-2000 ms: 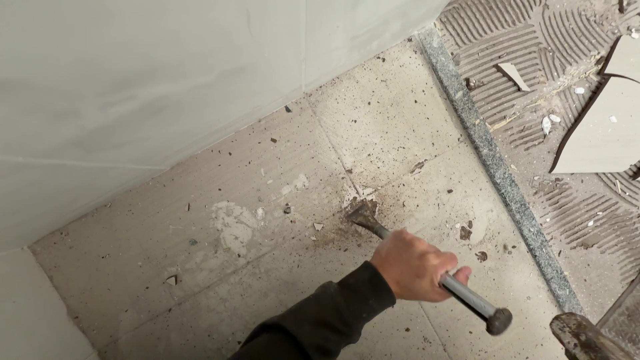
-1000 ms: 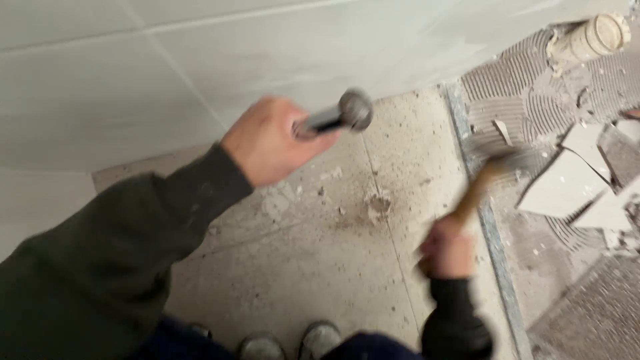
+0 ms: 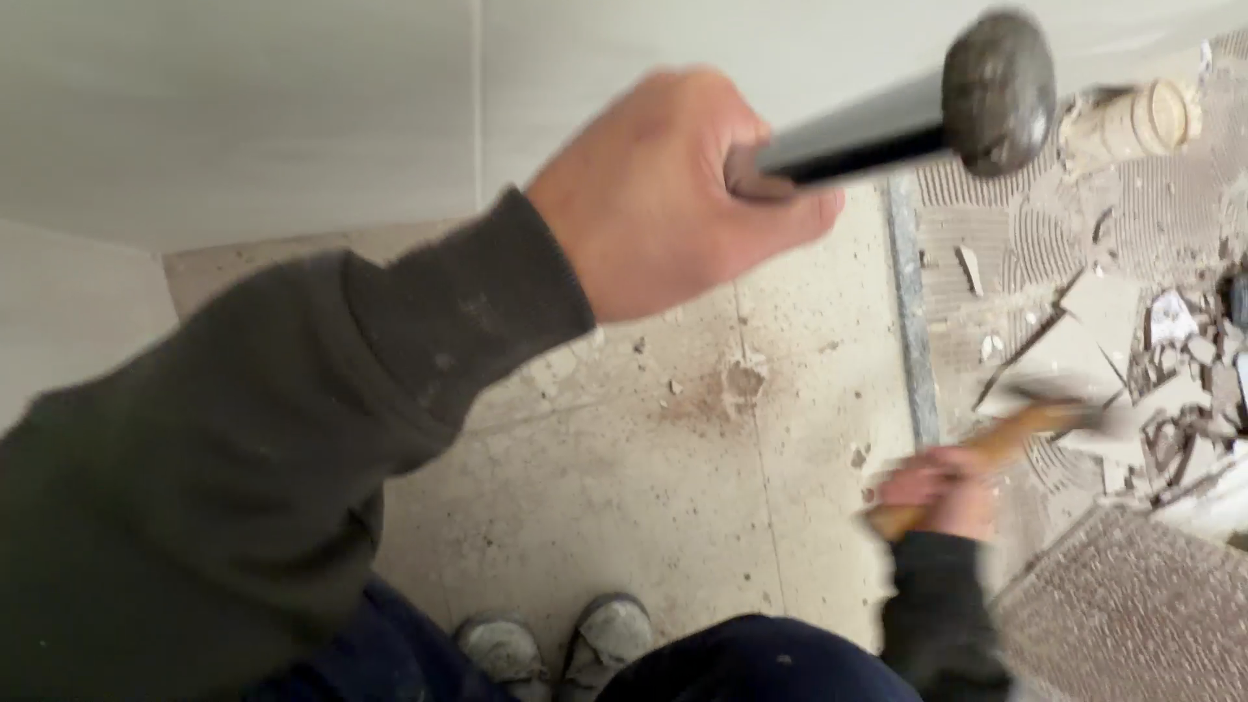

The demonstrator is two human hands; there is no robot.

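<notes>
My left hand (image 3: 673, 195) is raised high in front of the wall, closed around a metal chisel (image 3: 858, 127) whose mushroomed striking end points up and right; its blade is hidden. Lower right, my right hand (image 3: 941, 487) grips the wooden handle of a hammer (image 3: 1004, 439), its head blurred by motion over broken tile pieces. Between the hands, the pale tiled floor (image 3: 663, 517) shows a chipped hole (image 3: 745, 382) at a joint, with reddish-brown dust around it. Neither tool touches the floor.
A grey stone strip (image 3: 912, 322) edges the tiles. Right of it lie ridged adhesive (image 3: 1043, 234), broken tiles (image 3: 1053, 356), a dirty plastic container (image 3: 1131, 127) and a brown textured mat or panel (image 3: 1131, 604). The wall (image 3: 244, 117) stands behind; my shoes (image 3: 609, 639) are at the bottom.
Two seconds ago the chisel's blade was at the floor; my left hand has since lifted it away. My right hand with the hammer has come into view. The view has shifted.
</notes>
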